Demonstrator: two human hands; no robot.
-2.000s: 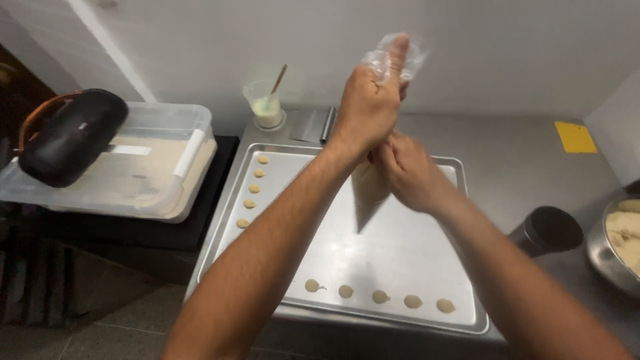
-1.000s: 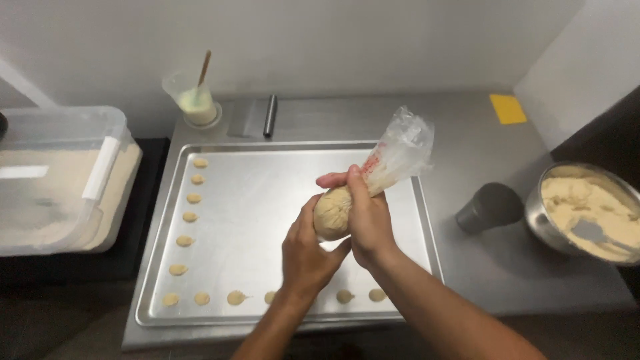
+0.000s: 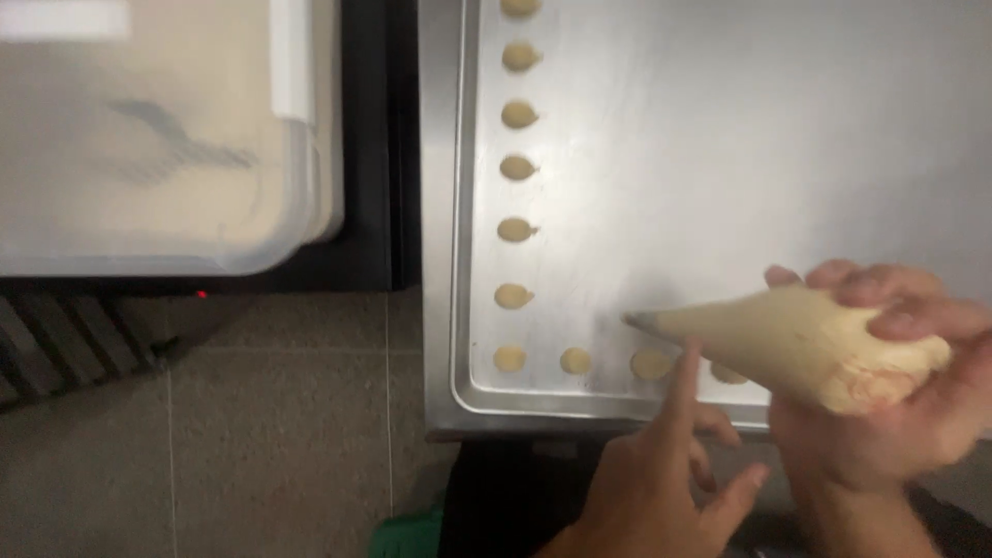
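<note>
My right hand (image 3: 891, 387) grips the full, rounded end of a piping bag (image 3: 783, 341) filled with pale batter. The bag lies nearly level over the tray, its metal tip (image 3: 642, 320) pointing left. Just below the bag is my left hand (image 3: 666, 465), fingers spread, its index fingertip at the bag's side near the tip. Beneath them lies a metal baking tray (image 3: 697, 170). Small batter rounds run down its left side, such as one batter round (image 3: 518, 167), and along its near edge, where another batter round (image 3: 575, 360) lies. The bag partly covers one round of the near row.
Left of the tray, a lidded clear plastic container (image 3: 155, 194) of pale powder stands on a black surface (image 3: 364, 155). Below are the tiled floor (image 3: 287, 434), a dark slatted rack (image 3: 70, 349) and a green object (image 3: 407, 535) near the bottom edge.
The piping bag has gone from tilted between both hands to nearly level in my right hand, tip to the left. My left hand has come off its full end. The view has moved down and left.
</note>
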